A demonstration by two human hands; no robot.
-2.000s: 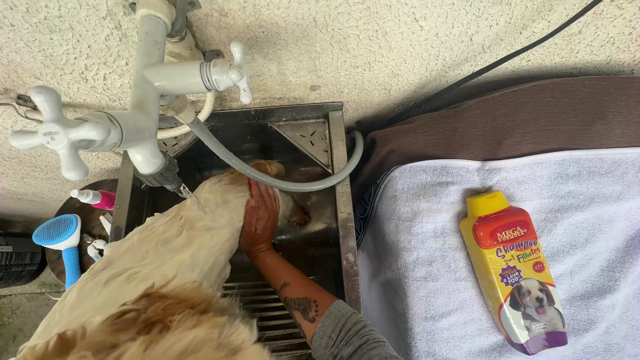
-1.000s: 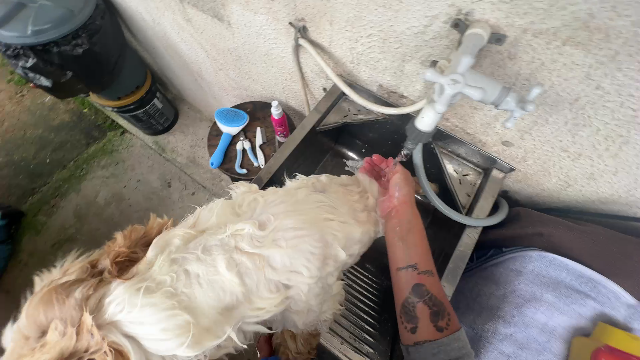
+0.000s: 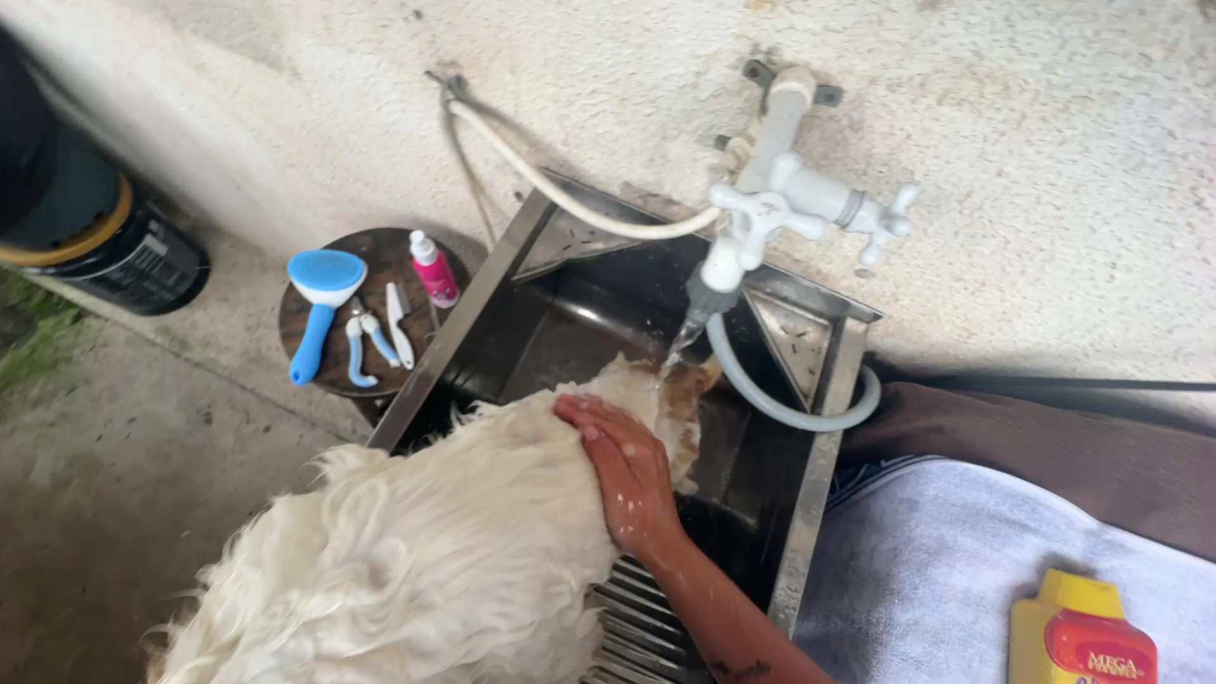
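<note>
My right hand (image 3: pixel 622 475) lies wet and flat on the rump of a long-haired cream dog (image 3: pixel 427 551), its fingers resting on the fur. The dog's hind end is in a dark metal sink (image 3: pixel 570 328), just below a white faucet (image 3: pixel 760 214). Water (image 3: pixel 677 350) runs from the spout onto the fur near the brown patch. A grey hose (image 3: pixel 760 404) loops from the spout to the sink's right rim. My left hand is not in view.
On a round wooden stool (image 3: pixel 366 242) lie a blue pet brush (image 3: pixel 323 299), nail clippers (image 3: pixel 366 342), a small comb (image 3: pixel 399 328) and a pink spray bottle (image 3: pixel 434 271). A yellow shampoo bottle (image 3: pixel 1083 632) lies on a light towel (image 3: pixel 921 560) at right. Black bucket (image 3: pixel 142 261) at left.
My right hand, palm up under the spout a second ago, now rests palm down on the dog's rump. The view has shifted.
</note>
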